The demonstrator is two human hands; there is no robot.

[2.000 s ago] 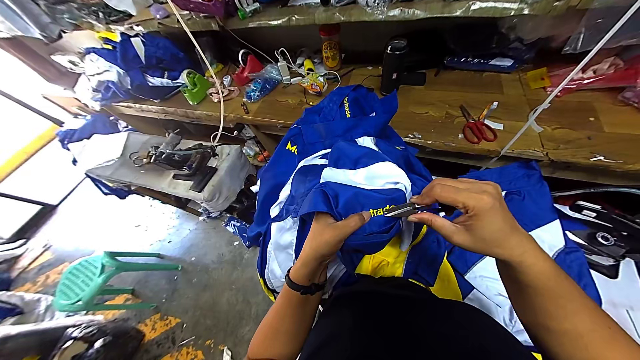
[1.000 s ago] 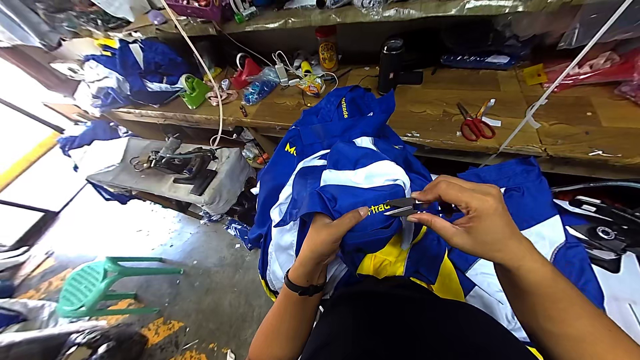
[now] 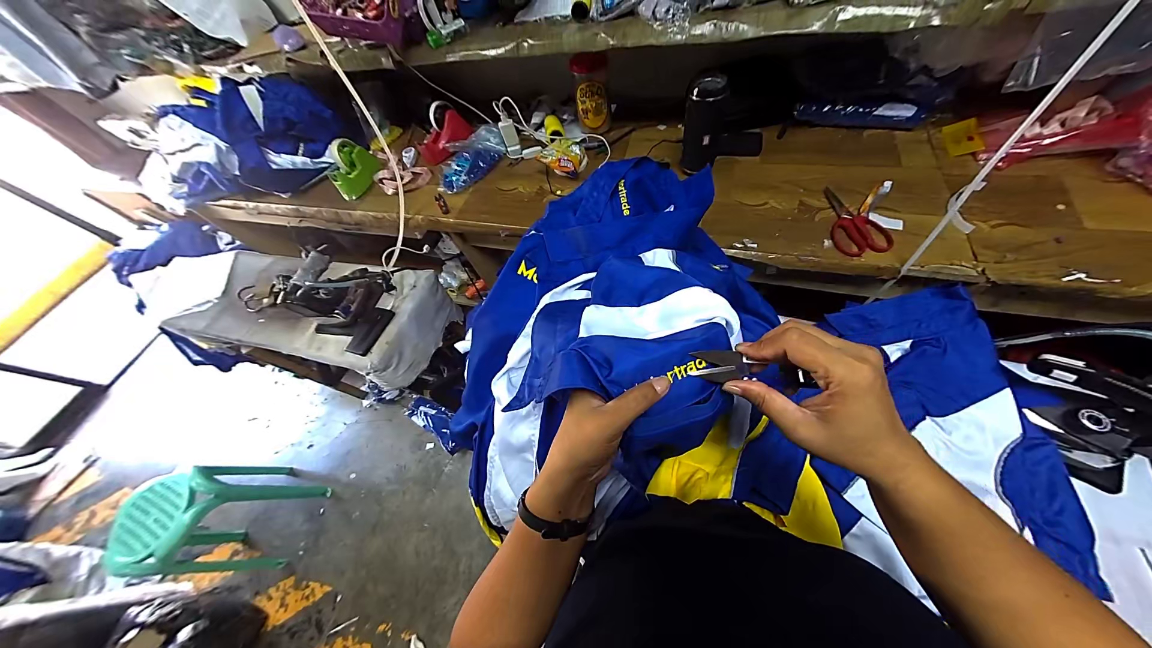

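A blue, white and yellow garment with yellow embroidered lettering lies heaped in front of me, over the workbench edge and toward my lap. My left hand grips part of it from below, fingers hidden under the cloth and the thumb on top beside the lettering. Small dark thread snips are pinched between the thumb and fingers of my right hand, their blades apart and pointing left over the lettering. Another blue and white garment lies to the right, beneath my right forearm.
Red-handled scissors, a black flask, a lidded jar and a green tape dispenser stand or lie on the wooden bench. An iron-like device rests on a padded board at left. A green plastic stool is on the floor.
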